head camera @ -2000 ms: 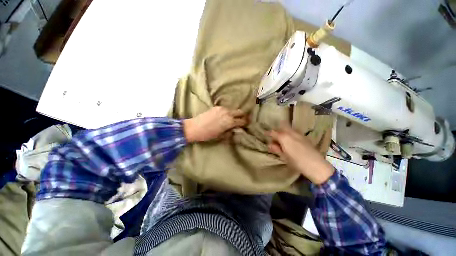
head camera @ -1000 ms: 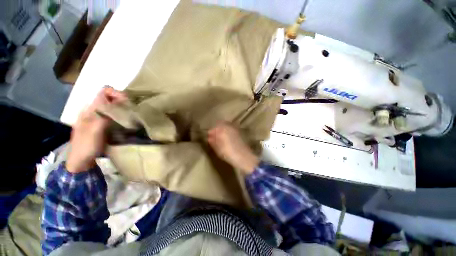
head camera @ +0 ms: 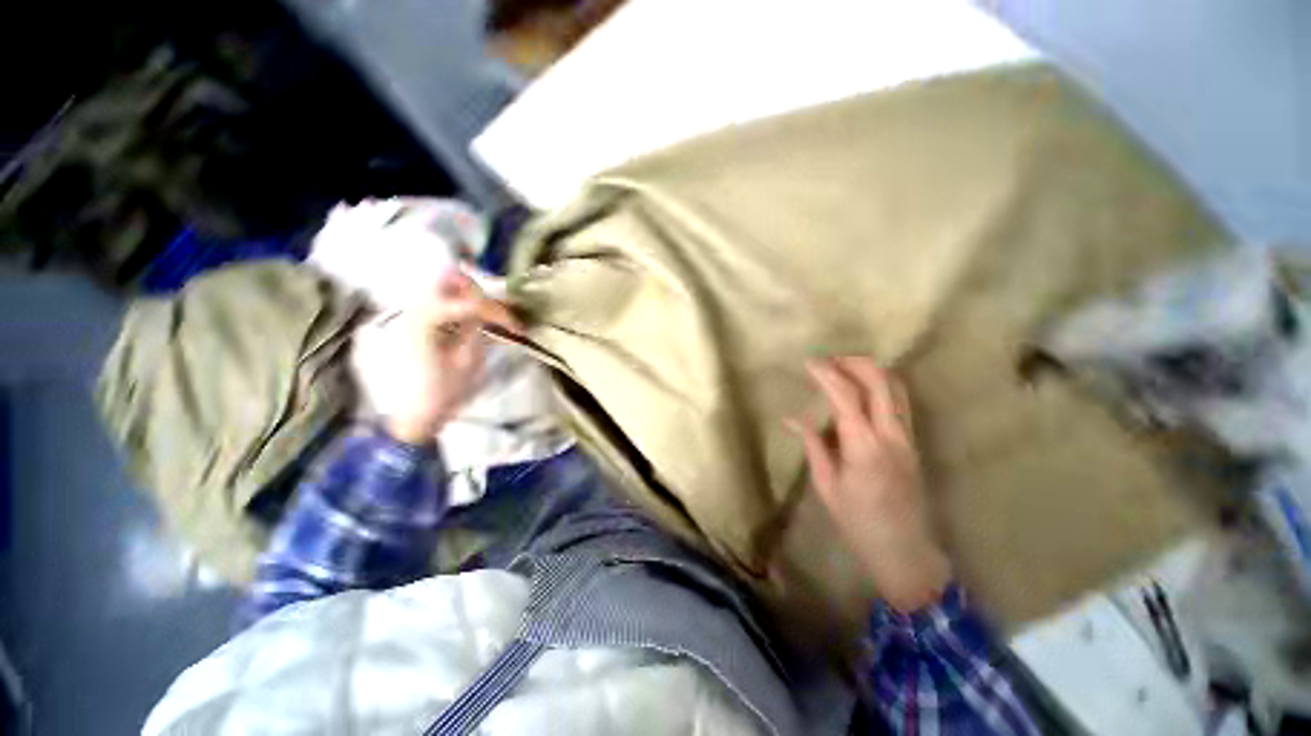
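A tan cloth garment piece (head camera: pixel 949 245) is spread over the white table and hangs over its near edge toward my lap. My left hand (head camera: pixel 449 352) is blurred and pinches the left edge of the cloth, where it bunches into folds. My right hand (head camera: pixel 870 467) lies on the middle of the cloth with its fingers apart. The sewing machine head (head camera: pixel 1222 331) is blurred at the right, beside the cloth. Its needle area cannot be made out.
The white table (head camera: pixel 748 79) shows behind the cloth. An olive-tan cloth bundle (head camera: pixel 230 388) and off-white cloth (head camera: pixel 396 237) lie at the left. Dark snips (head camera: pixel 1166 628) lie on the white surface at the lower right. Dark heaped material is at the upper left.
The view has swung left, so the machine sits at the right edge. The cloth is spread flatter. My right hand has opened on the cloth, and my left hand is at its left edge.
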